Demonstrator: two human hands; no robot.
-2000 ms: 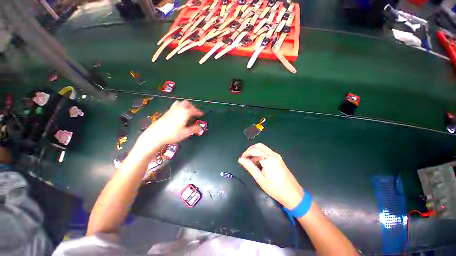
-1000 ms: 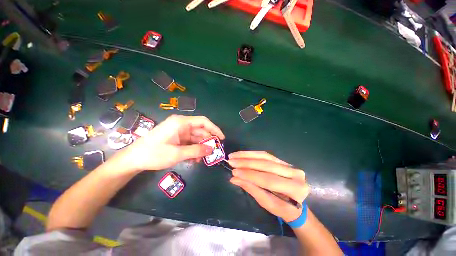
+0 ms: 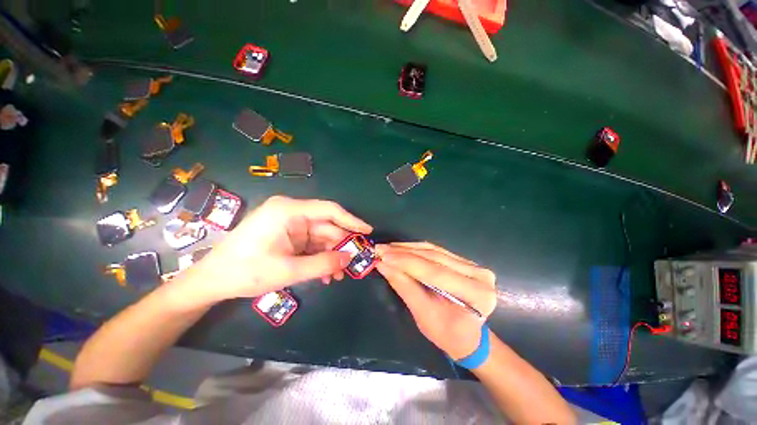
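My left hand [image 3: 286,249] holds a red-rimmed watch housing [image 3: 358,256] between thumb and fingers, its open inside facing up. My right hand [image 3: 440,290] is at the housing's right edge and holds a thin silvery tool [image 3: 455,300], likely tweezers; its tip is hidden by the fingers. Another open red housing [image 3: 275,306] lies on the bench just below my left hand. A grey display screen module [image 3: 405,178] with an orange flex tail lies beyond my hands.
Several screen modules [image 3: 295,164] lie at the left, with a red housing [image 3: 222,209] among them. Small watch bodies [image 3: 412,80] lie beyond the bench seam. A power supply [image 3: 705,303] with red digits and a red lead stands at right beside a blue mat [image 3: 610,319]. A red tray [image 3: 490,15] is at the far side.
My left hand, first reaching over the bench at left, now holds a housing before me. My right hand has come to it with a thin tool. The view has shifted and tilted down.
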